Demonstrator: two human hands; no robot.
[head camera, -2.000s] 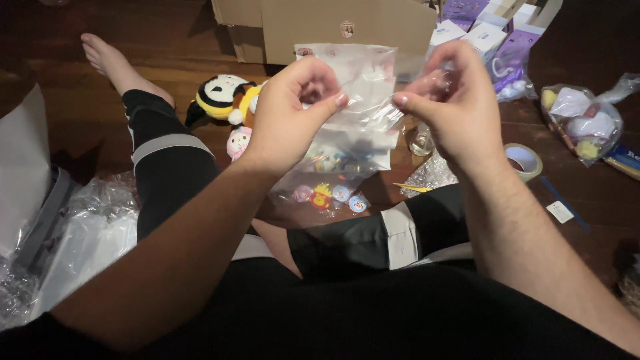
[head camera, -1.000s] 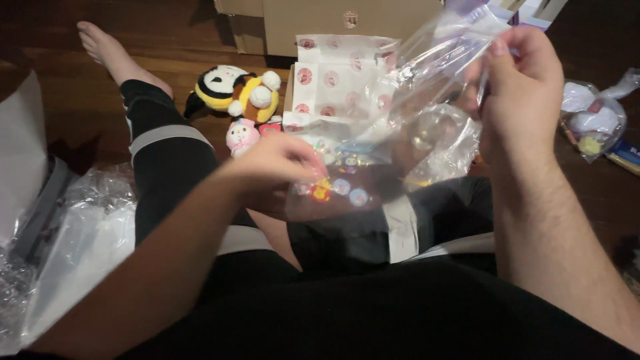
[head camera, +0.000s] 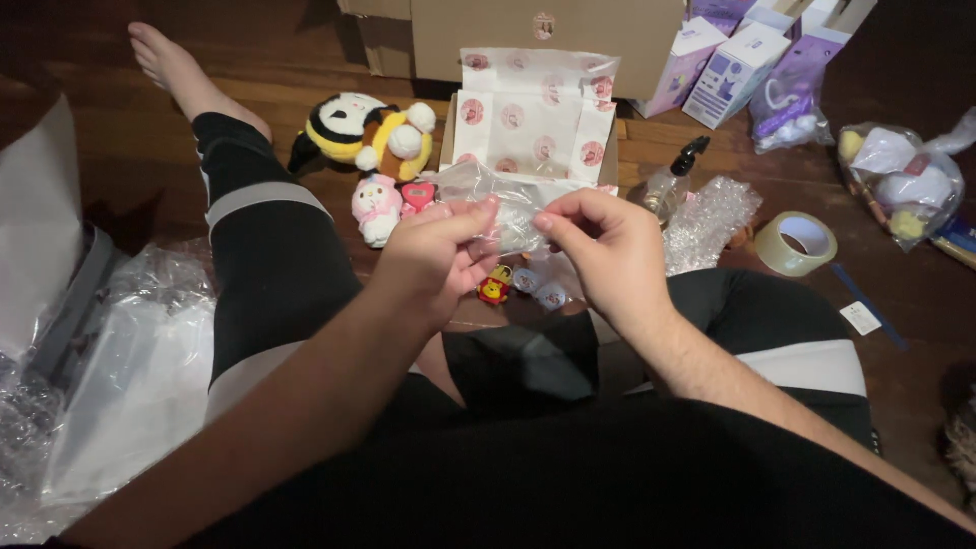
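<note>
Between my hands is a small clear plastic bag (head camera: 518, 225), crumpled, its contents too blurred to tell. My left hand (head camera: 446, 255) grips its left side, and the thumb and forefinger of my right hand (head camera: 610, 248) pinch its right edge. Just below lie a red and yellow bear charm (head camera: 496, 285) and round pale badges (head camera: 550, 295). Behind the bag stands an open box lined with printed tissue paper (head camera: 526, 130). To its left are a bee-costumed plush (head camera: 347, 126), a pink and white plush figure (head camera: 377, 207) and a red heart-shaped item (head camera: 418, 196).
A cardboard box (head camera: 534, 46) stands at the back, purple and white cartons (head camera: 736, 72) to its right. On the right lie a spray bottle (head camera: 671, 179), bubble wrap (head camera: 709, 225), a tape roll (head camera: 797, 242) and a bagged bundle (head camera: 907, 183). Plastic sleeves (head camera: 137, 381) lie at left.
My right hand has come down from the upper right, where it held up a large clear bag. Both hands are now together on a small clear bag in front of the tissue-lined box.
</note>
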